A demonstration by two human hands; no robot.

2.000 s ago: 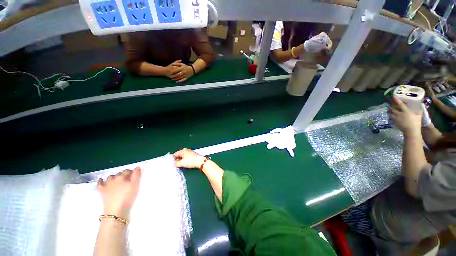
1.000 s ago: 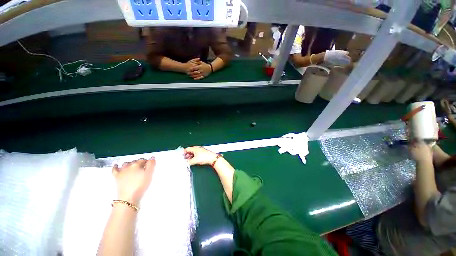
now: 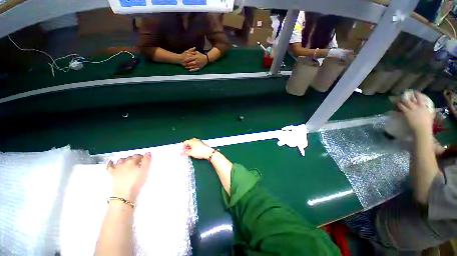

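A thick stack of white bubble bags (image 3: 168,200) lies on the green bench in front of me. Glare hides most of its surface. A second, cloudier pile of bubble bags (image 3: 30,200) lies against it on the left. My left hand (image 3: 129,175), with a gold bracelet, rests palm down on the stack, its fingers slightly bent near the far edge. My right hand (image 3: 196,149), green-sleeved with a red bracelet, has its thumb and fingertips closed on the stack's far right corner.
A crumpled white cloth (image 3: 294,139) lies by the metal post (image 3: 358,65). At right, a neighbour handles a cream cylinder (image 3: 401,122) over a bubble wrap sheet (image 3: 358,165). Beyond the conveyor belt (image 3: 165,117) sit two people, near bagged units (image 3: 302,77). A power strip (image 3: 170,6) hangs above.
My hands stay at the same places on the stack. The view has shifted slightly. The neighbour at right has turned and lowered the cream cylinder; the bagged units across the belt have shifted.
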